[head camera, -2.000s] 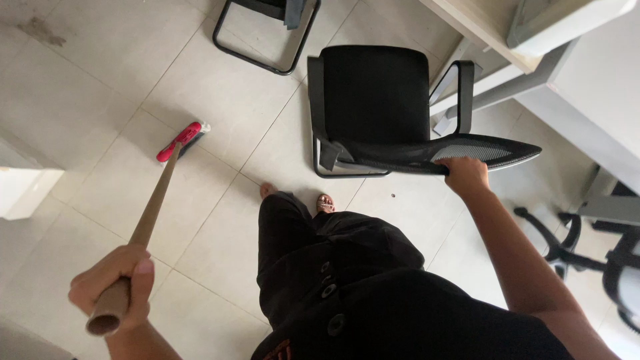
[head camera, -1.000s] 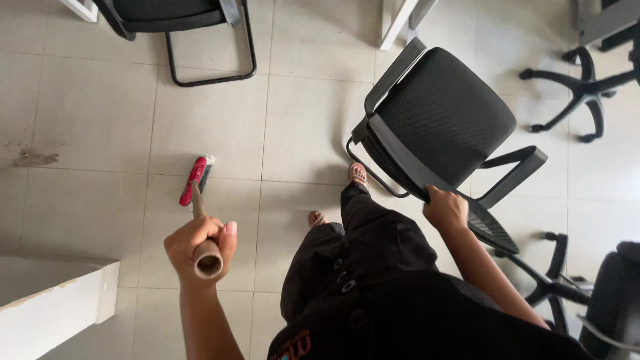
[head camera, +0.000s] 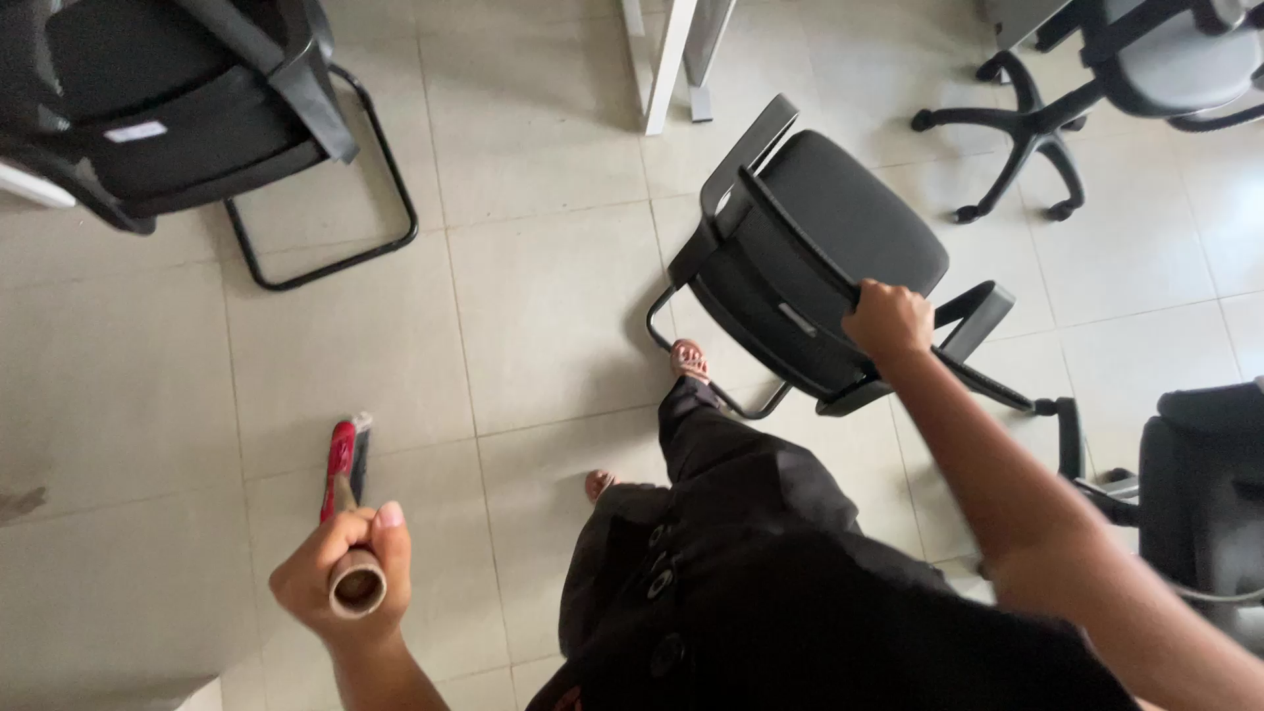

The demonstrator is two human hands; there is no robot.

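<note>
My left hand (head camera: 346,573) grips the upper end of a broom's tubular handle (head camera: 356,585), whose hollow tip points up toward me. Below it, the red broom head (head camera: 339,464) with dark and pale bristles rests on the tiled floor. My right hand (head camera: 891,318) is closed around the top edge of the backrest of a black armchair (head camera: 854,212). That chair has a tubular metal base and stands at an angle, close to my sandalled foot (head camera: 689,359).
Another black chair (head camera: 178,118) with a tubular base stands at the upper left. White desk legs (head camera: 667,69) come down at the top middle. A wheeled chair's five-star base (head camera: 1027,128) is at the upper right, and a black office chair (head camera: 1200,474) at the right edge.
The black armchair in my right hand has turned from its squarer position two seconds ago to an angled one. My left hand keeps its hold on the broom. The view has shifted.
</note>
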